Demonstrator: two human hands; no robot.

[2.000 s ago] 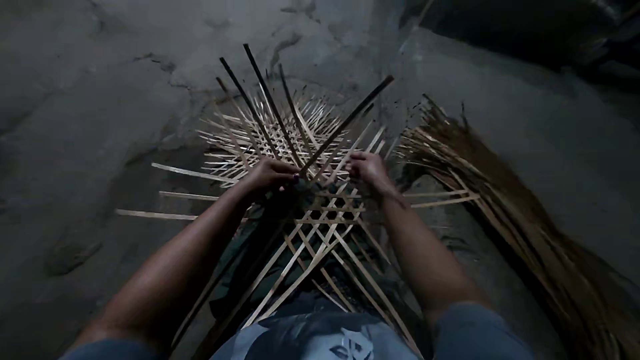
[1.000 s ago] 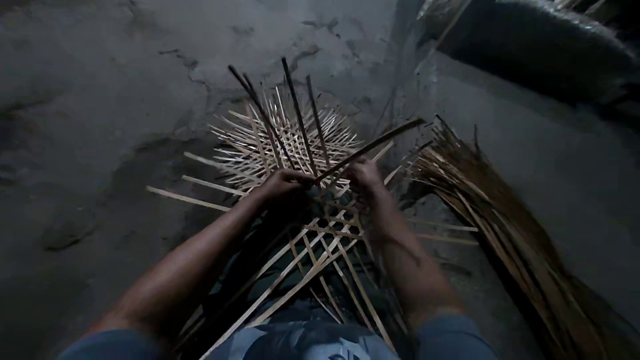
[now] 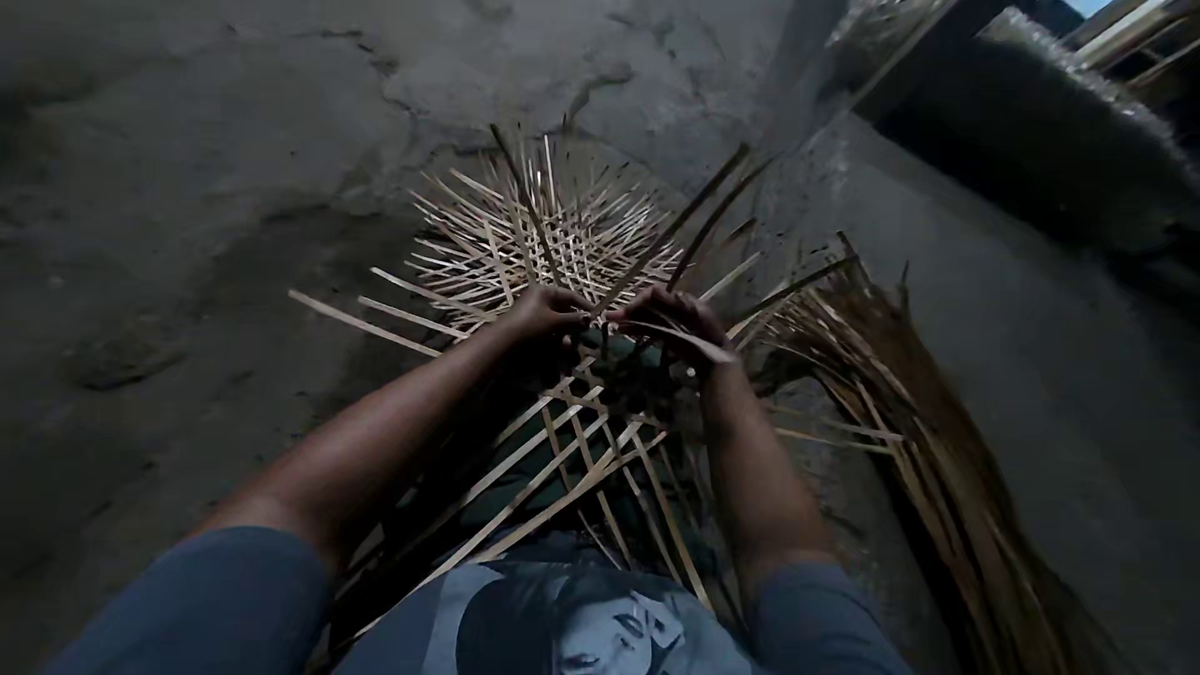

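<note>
An open hexagonal weave of flat bamboo-like strips (image 3: 577,403) lies over my lap, its loose ends fanning out toward me and to both sides. At its far edge my left hand (image 3: 548,314) pinches the strips with thumb and fingertips. Close beside it, nearly touching, my right hand (image 3: 675,319) grips strips; a pale one runs across its fingers toward the wrist. Dark strips (image 3: 680,225) rise steeply from between and behind the hands. The exact crossing at the fingertips is partly hidden.
Beyond my hands, woven strip pieces (image 3: 572,239) with spiky ends rest on the concrete floor (image 3: 234,187). A long bundle of loose strips (image 3: 928,431) lies at the right. At the upper right stands a dark, plastic-covered object (image 3: 1031,131).
A pale strip now crosses my right hand, and the dark strips near it stand at different angles. Both hands remain close together at the weave's far edge.
</note>
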